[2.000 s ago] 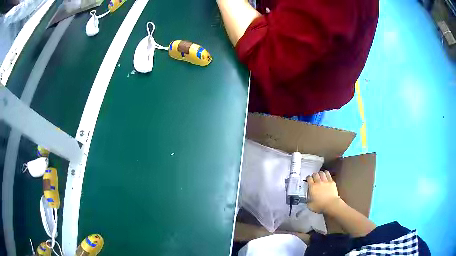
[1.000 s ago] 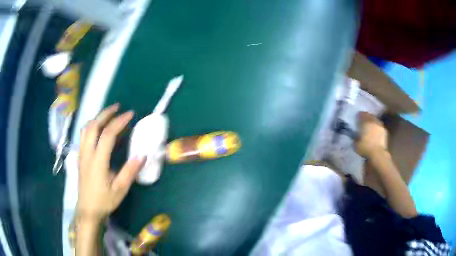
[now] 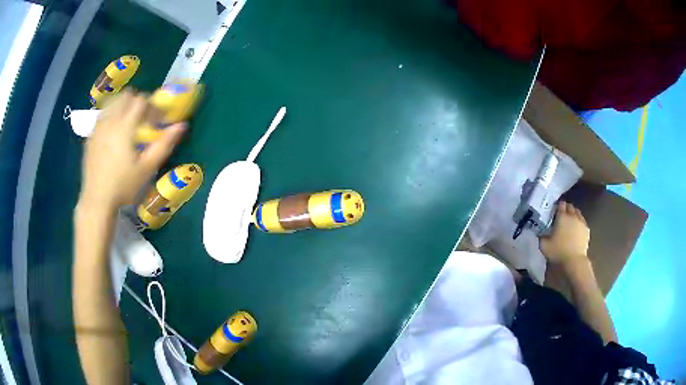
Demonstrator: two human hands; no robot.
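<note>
My left hand (image 3: 120, 154) is at the left, over the rail, with its fingers on a blurred yellow capsule (image 3: 174, 104). My right hand (image 3: 568, 237) holds the white-grey gun (image 3: 544, 186) by its side, over the open carton. A yellow capsule with brown band and blue marks (image 3: 308, 210) lies mid-bench, tied to a white pod (image 3: 232, 214). Another capsule (image 3: 171, 197) lies right of my left wrist, near a white pod (image 3: 143, 254) partly hidden by my arm. A third capsule (image 3: 226, 343) and corded pod (image 3: 173, 362) lie at the near edge.
The guide rail (image 3: 197, 53) separates the bench from the belt, where a capsule (image 3: 114, 78) and pod (image 3: 84, 122) lie. The carton (image 3: 624, 225) with its whitish liner (image 3: 500, 180) stands right of the bench. A person's red clothing (image 3: 594, 45) is at the upper right.
The view has shifted. My left hand came in, then moved up and left from the mid-bench pod to the blurred capsule. Another capsule now lies beside my wrist. My right hand stays at the gun.
</note>
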